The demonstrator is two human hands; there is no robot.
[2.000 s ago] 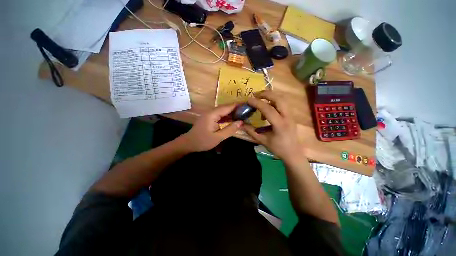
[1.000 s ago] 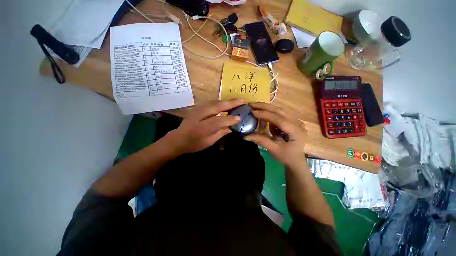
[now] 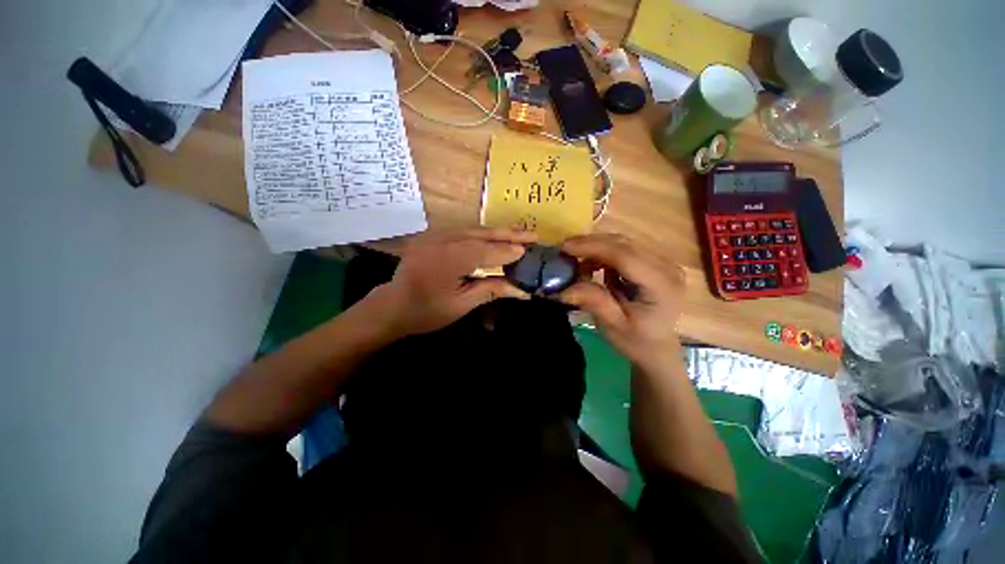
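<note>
A small round dark glossy object [image 3: 542,270] is held between both hands at the desk's front edge. It shows a dark line across its middle; I cannot tell if it is open. My left hand [image 3: 446,281] grips its left side with thumb and fingers. My right hand [image 3: 634,289] grips its right side, and a dark thin thing, perhaps a pen, shows between its fingers. A yellow pad [image 3: 540,187] with black handwriting lies just beyond the hands. A printed sheet [image 3: 328,154] lies to the left on the desk.
A red calculator [image 3: 756,237] and a dark flat slab [image 3: 817,226] are at right. Behind are a green mug [image 3: 705,116], a glass jar [image 3: 821,105], a yellow book [image 3: 689,39], a smartphone [image 3: 573,93] and cables. A black strapped stick [image 3: 121,101] is at far left.
Both hands have drawn back slightly towards me with the round object, uncovering more of the yellow pad. The object has turned in the fingers, and a line across it now shows.
</note>
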